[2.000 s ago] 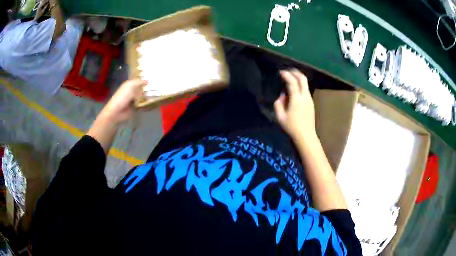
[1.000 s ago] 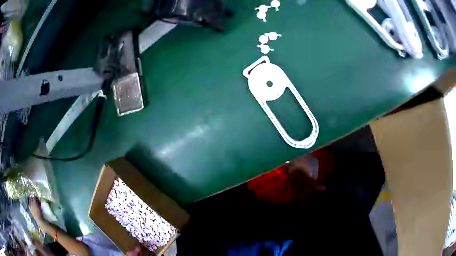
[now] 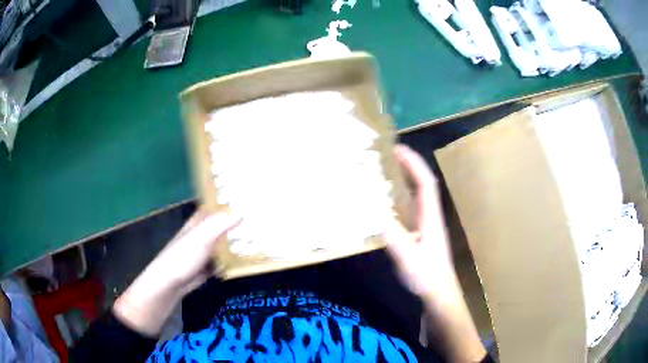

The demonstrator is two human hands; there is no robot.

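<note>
A shallow brown cardboard box (image 3: 284, 261) filled with small white pieces is held up in front of my body, over the bench edge. My left hand (image 3: 195, 259) grips its lower left corner. My right hand (image 3: 420, 227) grips its right side, with the fingers against the outer wall. The pieces are overexposed and not distinct. A white plastic housing (image 3: 328, 47) lies on the bench behind the box, mostly hidden by it. Small white pieces (image 3: 339, 27) lie just beyond the housing.
The green bench (image 3: 92, 156) runs across the view. More white housings (image 3: 462, 32) and a heap of them (image 3: 558, 35) lie at the back right. A large carton (image 3: 511, 234) of white housings stands at the right. A silvery fixture plate (image 3: 167, 48) is at upper left, a red stool (image 3: 71, 305) lower left.
The small-parts box has moved from the lower left to the centre in front of me. My right hand is now on its right side. The bench housing is now mostly covered.
</note>
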